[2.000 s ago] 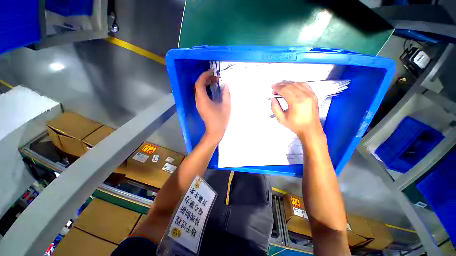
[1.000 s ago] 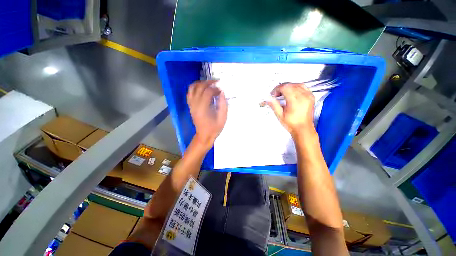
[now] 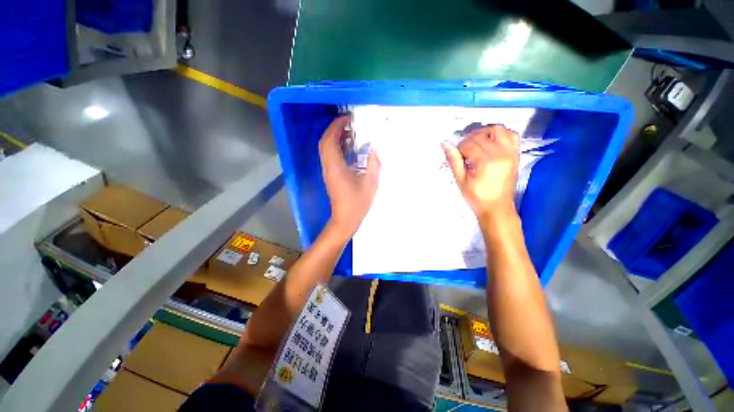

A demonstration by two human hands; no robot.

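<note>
A deep blue plastic tote [image 3: 451, 96] lies in front of me, with white paper sheets [image 3: 414, 213] stacked inside, some fanned at the right. The sheets are overexposed and their print cannot be read. My left hand [image 3: 349, 173] is at the left edge of the stack, thumb and fingers apart. My right hand [image 3: 485, 169] is over the upper right part of the sheets, fingers curled and thumb out to the left. Whether its fingertips pinch a sheet cannot be told.
A green bench top [image 3: 386, 48] lies beyond the tote. A curved grey bar [image 3: 153, 278] crosses at the left. Brown cartons [image 3: 241, 273] sit on low racks below. A blue bin [image 3: 664, 233] stands at the right. An ID badge [image 3: 312, 346] hangs over my lap.
My right fingers have curled and shifted slightly over the sheets. My left hand is again at the stack's left edge with thumb and fingers spread. The whole view has shifted slightly between frames.
</note>
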